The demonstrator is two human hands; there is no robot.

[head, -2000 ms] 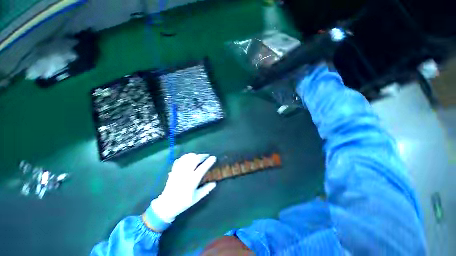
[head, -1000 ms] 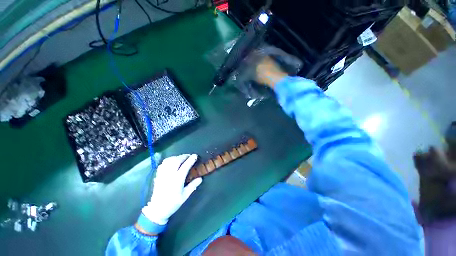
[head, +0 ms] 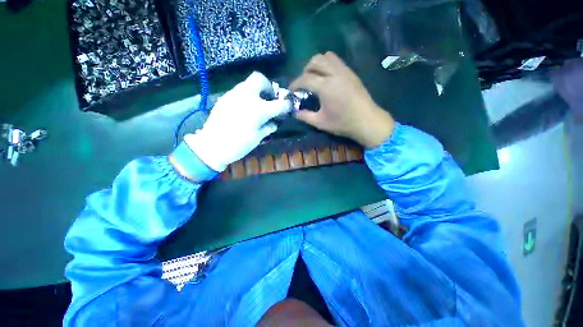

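My left hand (head: 233, 121), in a white knit glove, and my bare right hand (head: 339, 99) meet above the fixture. Between their fingertips is a small cluster of silver and dark pieces, like metal clips (head: 294, 99); the fingers partly hide them and I cannot tell how many each hand holds. The long orange-brown assembly fixture (head: 291, 160) lies on the green mat just below the hands. My left wrist hides its left end, and my right wrist is close to its right end.
Two black bins stand beyond my left hand: silver clips (head: 121, 48) on the left, very fine silver pieces (head: 230, 32) on the right. A blue coiled cord (head: 203, 76) crosses them. Loose silver parts (head: 19, 142) lie far left. Clear plastic bags (head: 419, 51) lie at upper right.
My right hand has left the dark screwdriver and plastic at the upper right and come to my left hand. My left hand has lifted off the fixture's end. Small silver pieces now show between the fingers.
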